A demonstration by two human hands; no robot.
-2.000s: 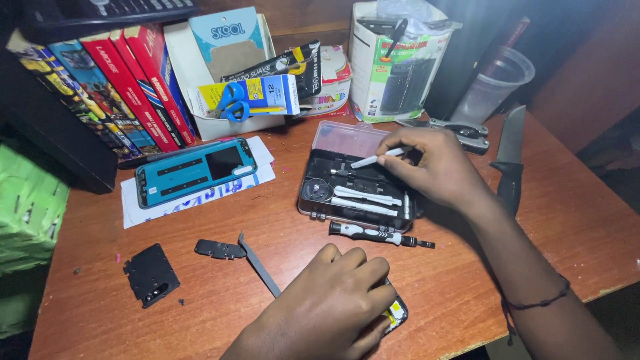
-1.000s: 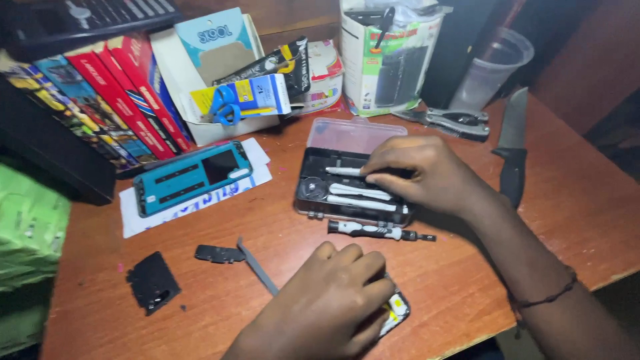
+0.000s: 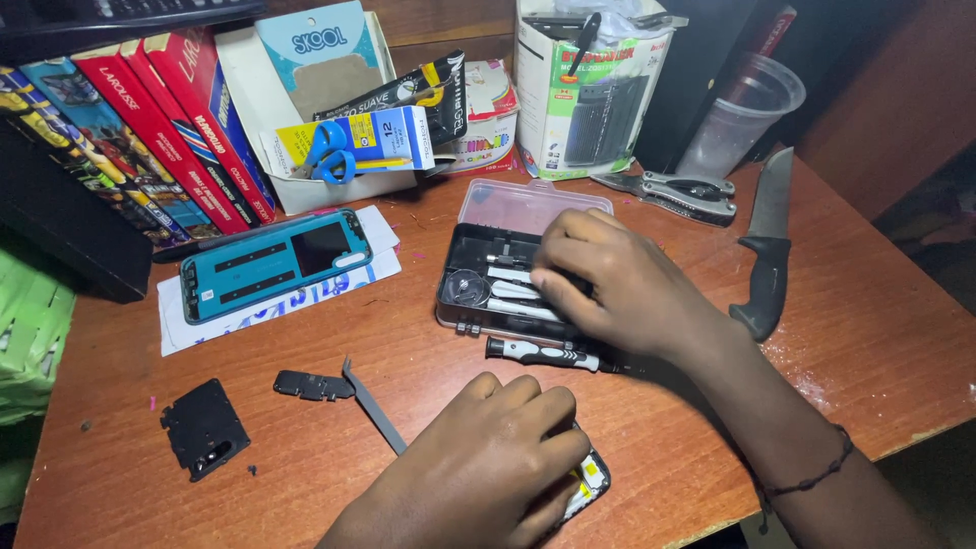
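My left hand rests over an opened phone body, its fingers curled around the edge; most of the phone is hidden beneath it. My right hand is over the right part of an open black tool case, fingertips at the white pry tools; whether it grips one is unclear. In the case's left corner lies a round suction cup. Between the case and my left hand is a precision screwdriver. Grey tweezers touch a small black phone part. A larger black phone cover plate lies farther left.
A teal phone back cover lies on papers. A knife and a folding multi-tool lie at the right. Behind stand books, a box with blue scissors, a speaker box and a plastic cup.
Two seconds ago my right hand held a white tool raised above the case; one second ago that tool was down among the others. The hand is now lower over the case's right side.
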